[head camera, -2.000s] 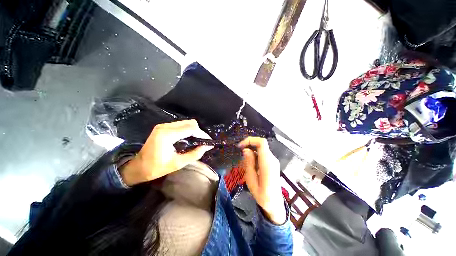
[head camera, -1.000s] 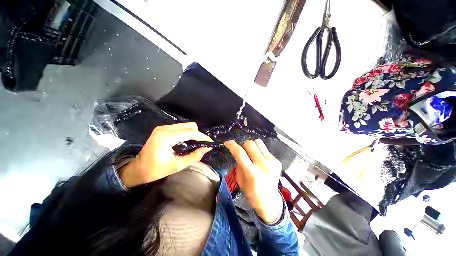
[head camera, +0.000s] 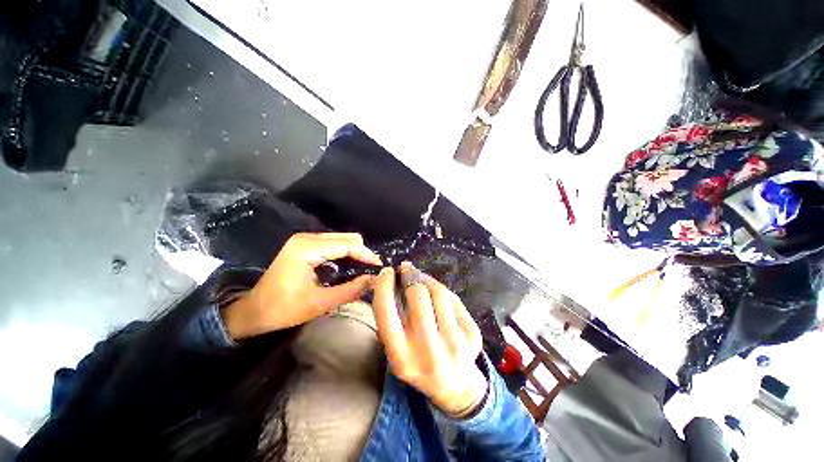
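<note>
Black garment cloth (head camera: 384, 185) hangs from the white table's edge down to my lap, with silver-dotted trim (head camera: 452, 244) along its edge. My left hand (head camera: 303, 284) pinches a rolled edge of the black garment between thumb and fingers. My right hand (head camera: 429, 338) is close beside it, with its fingertips at the same edge, nearly touching my left fingertips. A needle or thread is too fine to see. A thin silvery chain (head camera: 429, 210) runs from the table edge down onto the cloth.
The white table (head camera: 407, 81) holds black-handled scissors (head camera: 568, 108), a worn flat bar (head camera: 501, 77), a small red tool (head camera: 566, 201), a floral bag (head camera: 669, 189) and yellow handles (head camera: 637, 281). A clear plastic bag (head camera: 194, 226) lies left of my hands. A black crate (head camera: 135, 81) stands on the floor.
My right hand has moved in from the right to my left hand, its fingers now bent at the pinched edge. My left hand keeps its pinch. The view has shifted slightly.
</note>
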